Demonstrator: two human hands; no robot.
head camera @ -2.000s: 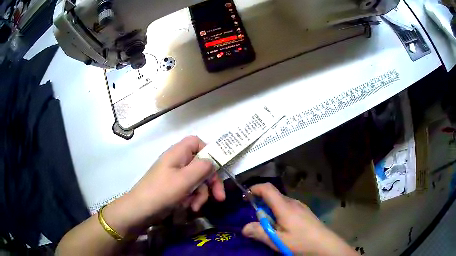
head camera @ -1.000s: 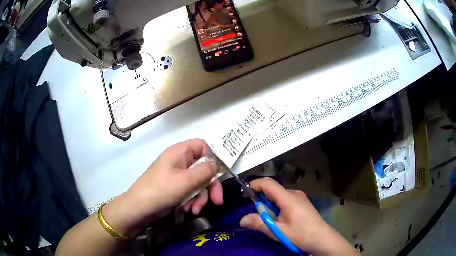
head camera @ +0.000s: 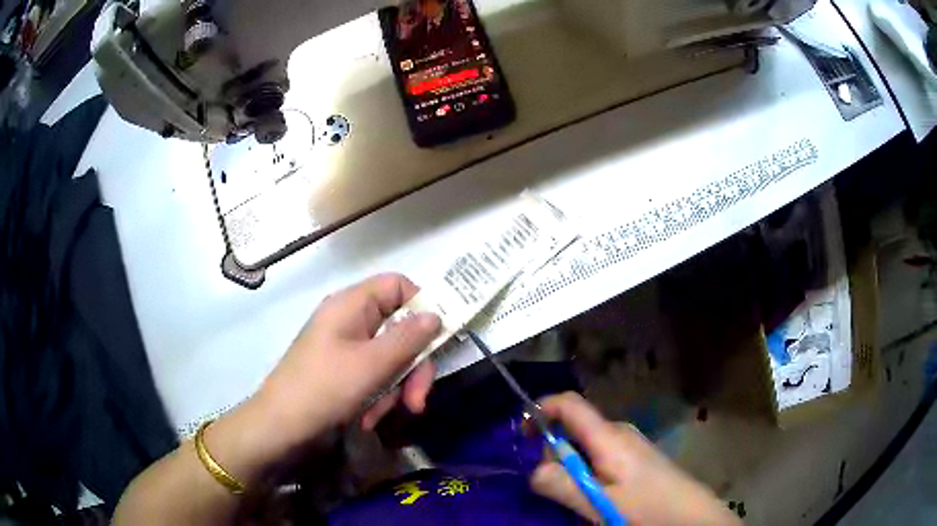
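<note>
My left hand pinches an off-white label strip between thumb and fingers, near the white table's front edge. Printed care labels with small black text extend from it to the upper right, over the table. My right hand holds scissors with bright blue handles. The blades point up and left, their tips at the lower edge of the labels close to my left fingers. Whether the tips touch the strip I cannot tell.
The sewing machine head is at upper left. A smartphone lies on the machine bed. Dark cloth is piled at left. A printed scale runs along the table's front edge. An open cardboard box stands below at right.
The scissors have moved down and right, away from my left hand. The labels have shifted slightly, and their far end now sits higher. The view has shifted a little.
</note>
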